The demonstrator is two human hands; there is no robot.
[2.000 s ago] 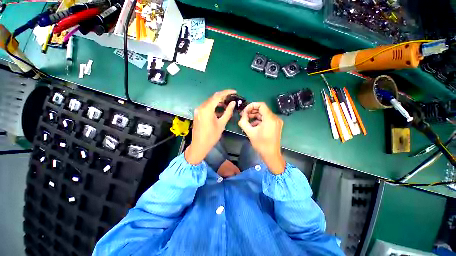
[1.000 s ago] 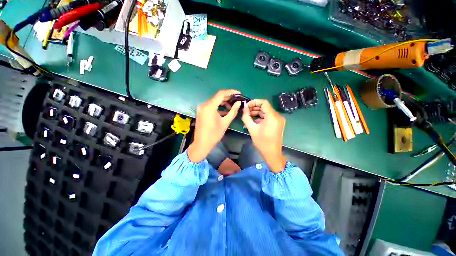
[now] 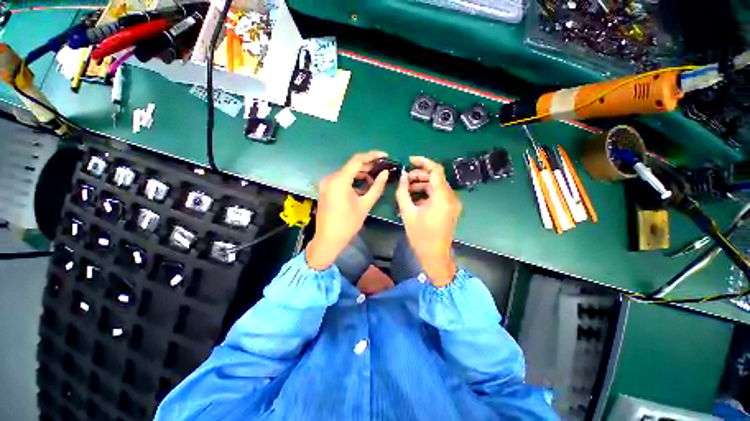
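A small dark watch module is held in fingertips above the front of the green bench. My left hand grips it between thumb and fingers; they hide part of it. My right hand is just right of the module, with thumb and index fingertips pinched together near its edge. A small pale spot shows at those fingertips; I cannot tell if it is a part or a nail. Two black square units lie on the bench right of my hands. Three dark-grey housings lie behind them.
The orange electric screwdriver lies at the back right. Thin orange and white tools, a round pot and a sponge are right. The white parts box is back left. The black component tray is beside my lap, left.
My right fingertips have parted slightly from the module, and my right hand has shifted slightly left. The module stays in my left fingertips. The whole view has shifted slightly.
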